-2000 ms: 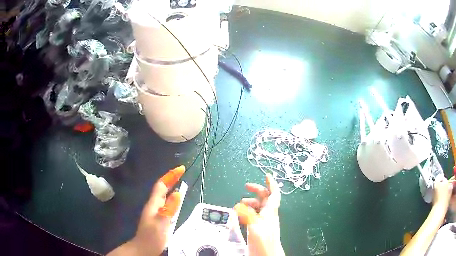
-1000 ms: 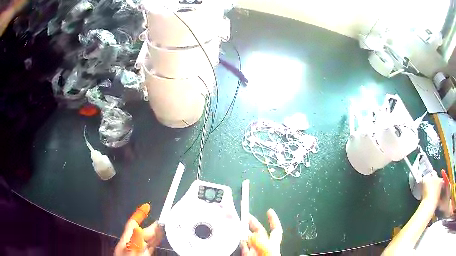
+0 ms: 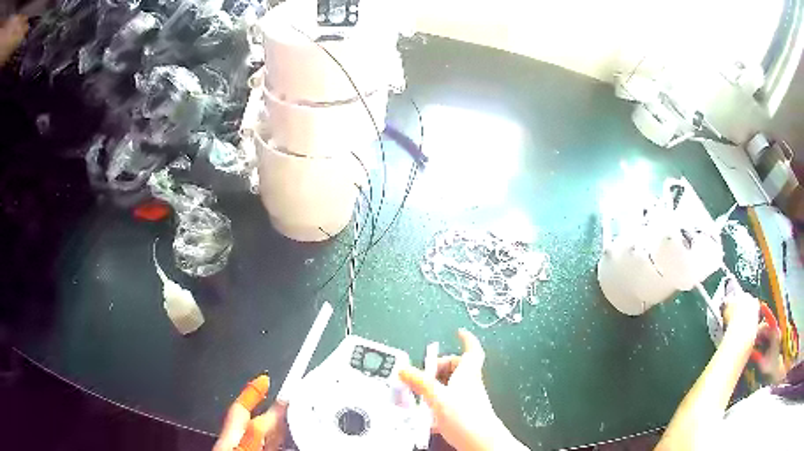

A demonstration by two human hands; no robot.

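Observation:
A white camera housing (image 3: 331, 396) with a round central hole and a dark window at its far end lies at the bottom centre, cut off by the frame edge. Its two white antennas stick up at its sides. My left hand (image 3: 254, 421), with orange finger cots, is against its left side, partly cut off; whether it grips is unclear. My right hand (image 3: 463, 396) holds the right side around the antenna, an orange-covered finger on the housing's face. A twisted black-and-white cord (image 3: 352, 282) runs from behind the housing towards a stack of white housings (image 3: 308, 198).
A glue bottle (image 3: 182, 308) and a heap of clear plastic bags (image 3: 167, 97) lie left. A tangled pile of white rings (image 3: 489, 273) is mid-table. White housings with antennas (image 3: 636, 273) stand right, beside another person's arm (image 3: 710, 388). A dark blue piece (image 3: 405, 145) lies by the stack.
My right hand has moved up and in onto the housing's right side and face. The housing sits slightly lower and turned in view. The other person's hand has shifted a little left.

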